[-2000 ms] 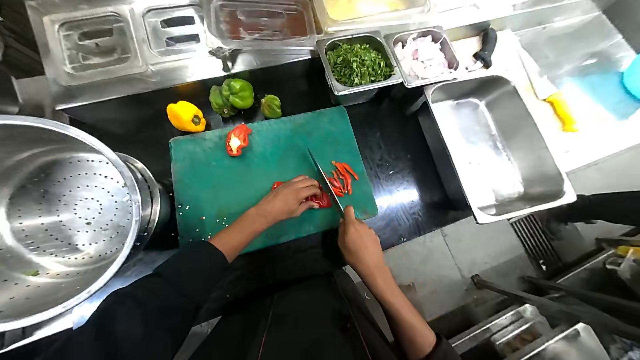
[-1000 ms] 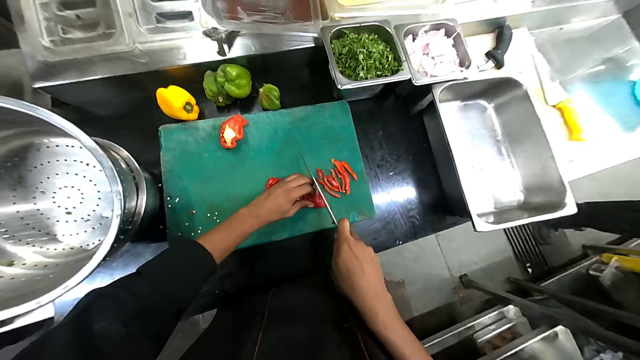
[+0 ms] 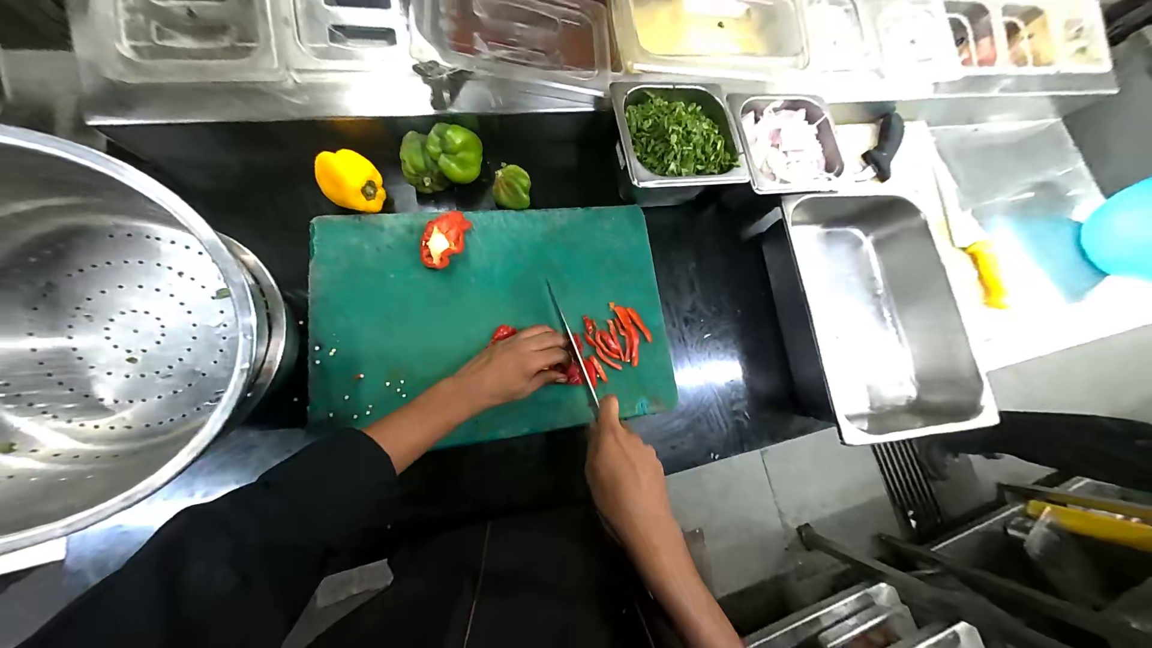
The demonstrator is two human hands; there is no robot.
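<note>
On a green cutting board point(image 3: 405, 306), my left hand point(image 3: 517, 367) presses down a piece of red bell pepper point(image 3: 504, 333), mostly hidden under the fingers. My right hand point(image 3: 624, 454) grips a kitchen knife point(image 3: 571, 333), its blade upright against the pepper just right of my left fingertips. Several red pepper strips point(image 3: 621, 335) lie to the right of the blade. A cut red bell pepper part point(image 3: 443, 239) with pale core rests near the board's far edge. Beyond that edge are a yellow bell pepper point(image 3: 349, 180) and green bell peppers point(image 3: 453, 153).
A large steel colander point(image 3: 202, 216) stands at the left. Steel containers of chopped greens point(image 3: 679, 135) and chopped onion point(image 3: 790, 144) sit behind the board. An uncovered deep steel pan point(image 3: 882, 306) is at the right, with a black handle point(image 3: 886, 146) behind it. White seeds dot the board's left side.
More red strips lie right of the knife than two seconds ago. Both hands remain at the same pepper piece.
</note>
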